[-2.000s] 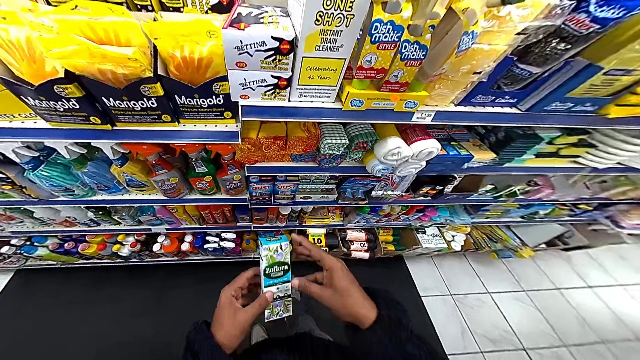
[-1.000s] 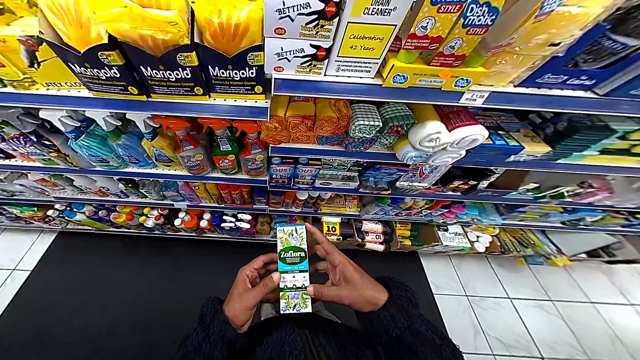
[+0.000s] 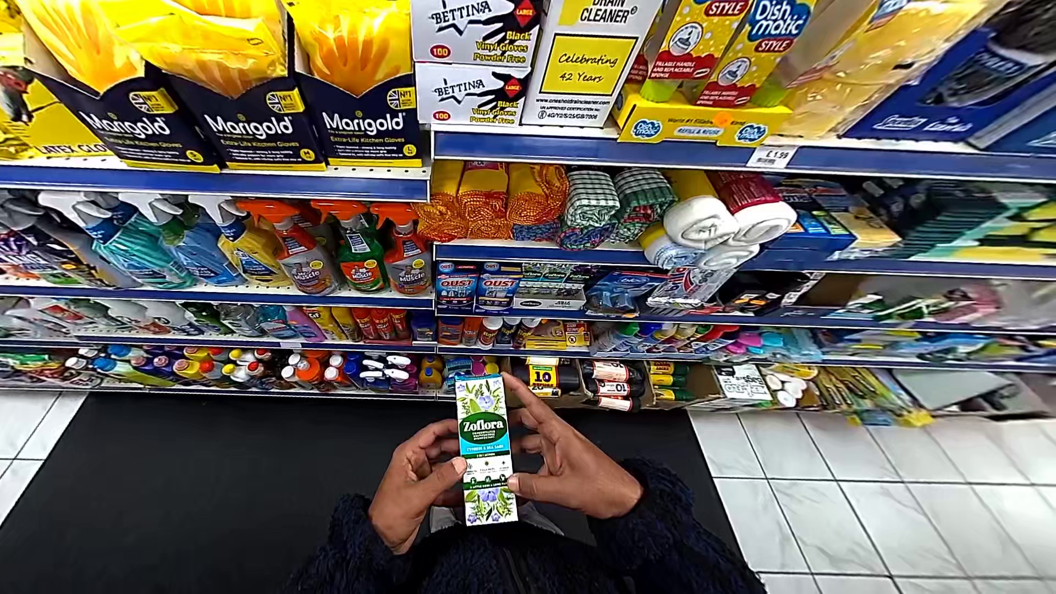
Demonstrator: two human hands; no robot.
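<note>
A slim Zoflora disinfectant carton (image 3: 485,450) stands upright between my two hands, its printed front, with a green oval and blue flowers, turned toward me. My left hand (image 3: 421,478) grips its left edge, the thumb on the front. My right hand (image 3: 569,466) holds the right edge, with the thumb low on the front and the index finger raised along the upper side. Both hands are below the lowest shelf, over a black mat. The fingers behind the carton are partly hidden.
Shelves ahead hold Marigold glove packs (image 3: 363,124), trigger spray bottles (image 3: 360,247), rolled cloths (image 3: 590,202), a Dishmatic box (image 3: 701,120) and bin bag rolls (image 3: 612,384). Blue shelf edges (image 3: 577,147) run across. Below lie the black mat (image 3: 206,478) and pale floor tiles (image 3: 825,495).
The carton shows a different printed side from two seconds ago, and my fingers have shifted on it. Both hands still hold it. The view has moved somewhat.
</note>
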